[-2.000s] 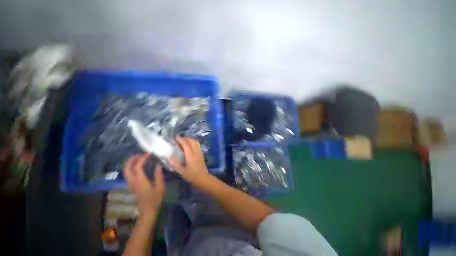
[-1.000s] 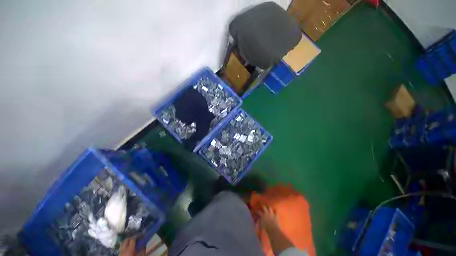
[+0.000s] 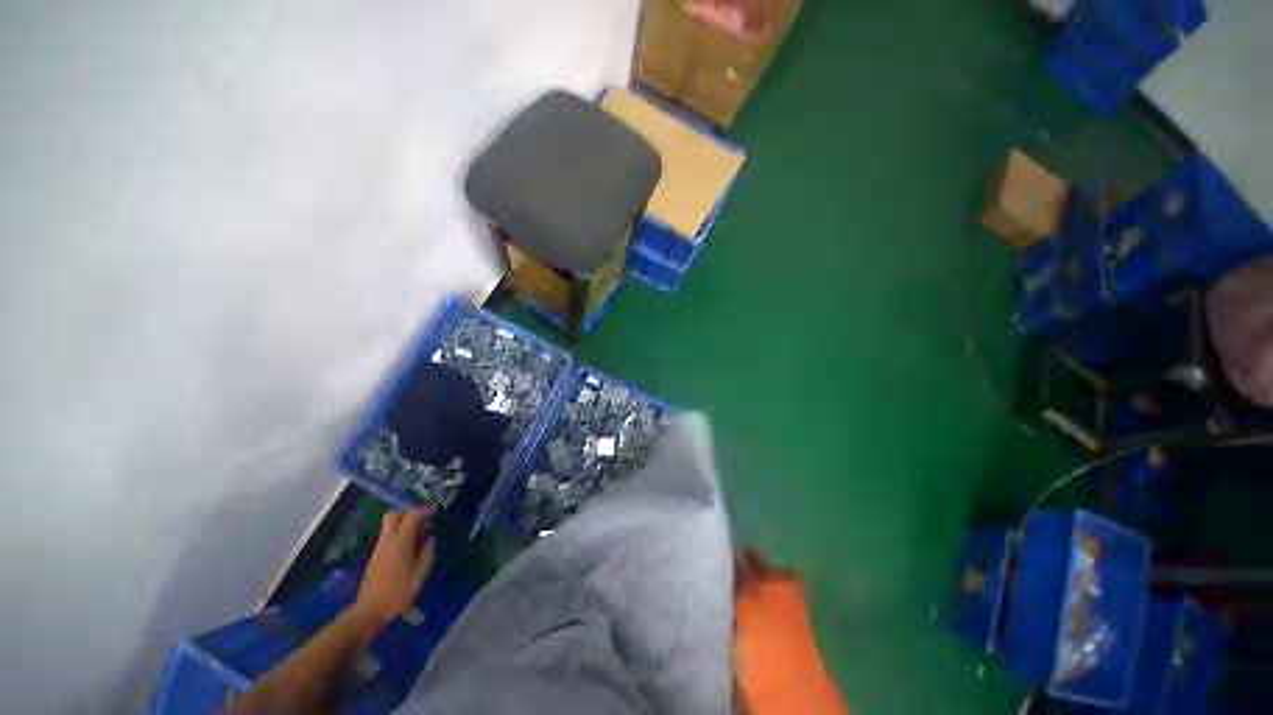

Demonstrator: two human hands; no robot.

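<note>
Two blue totes stand side by side on the floor, holding small silvery metal parts. A dark cloth (image 3: 436,415) lies over the parts in the left tote (image 3: 374,485); the right tote (image 3: 519,492) is partly covered by my raised grey-clothed leg or lap (image 3: 614,587). My bare left hand (image 3: 401,559) hangs just in front of the left tote, fingers loosely bent, with nothing visible in it. An orange item (image 3: 789,643) is at my right side. A small brownish patch at its top may be my right hand (image 3: 754,566), mostly hidden.
A grey-topped stool (image 3: 566,179) stands by the wall, beside blue totes topped with cardboard (image 3: 684,161). A larger cardboard box (image 3: 705,63) is behind. Stacked blue totes (image 3: 1152,259), a small carton (image 3: 1026,198) and filled bins (image 3: 1089,615) stand right. Another blue tote (image 3: 203,682) is lower left.
The view has turned and shifted away from the large bin with white gloves, which has mostly left the picture. My left hand has left its rim. My right hand, seen on the orange item before, is now mostly hidden.
</note>
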